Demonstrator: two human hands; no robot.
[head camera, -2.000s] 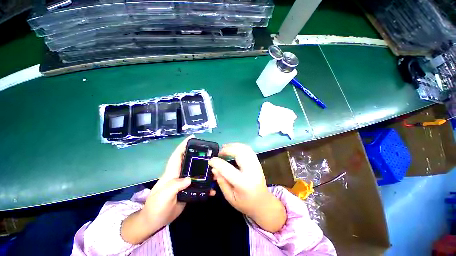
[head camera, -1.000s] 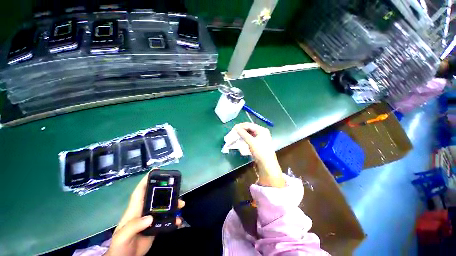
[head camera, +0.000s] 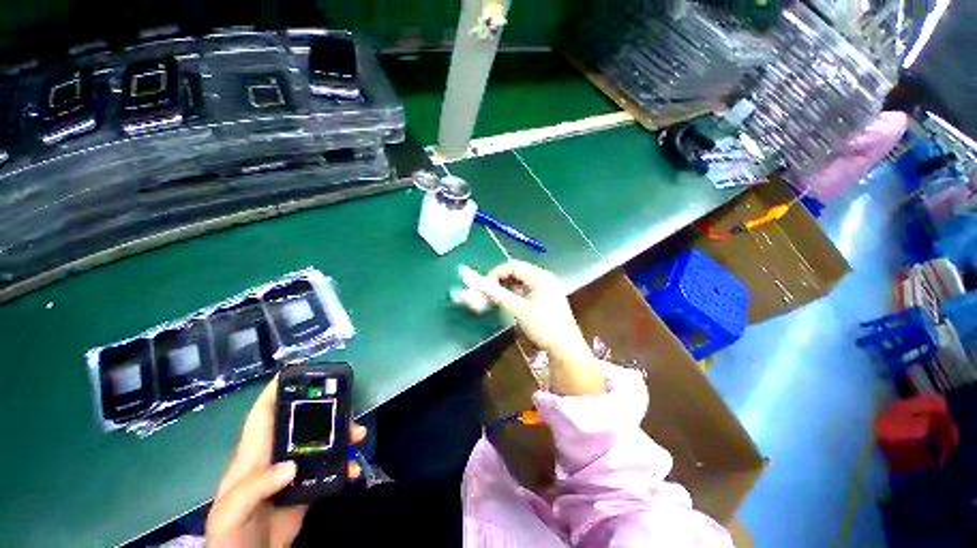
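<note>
My left hand (head camera: 255, 482) holds a black handheld device (head camera: 312, 434) upright at the bench's front edge, screen side towards me, thumb on its lower left. My right hand (head camera: 536, 310) is over the bench edge, its fingertips closed on a small, blurred whitish wipe (head camera: 468, 293). A clear lens tray (head camera: 345, 328) with several black lenses in a row lies on the green bench, beyond the device. A white squarish bottle (head camera: 445, 225) with a round metallic top stands beyond my right hand.
A blue marker (head camera: 512, 231) lies beside the bottle. Stacked clear trays (head camera: 257, 161) with devices stand at back left, beside a pale post (head camera: 466, 86). Below the bench edge are a brown carton (head camera: 664, 396) and a blue stool (head camera: 699, 303).
My right hand has left the device and picked up the white wipe, now bunched in its fingers. My left hand still holds the device. The view has turned to the right.
</note>
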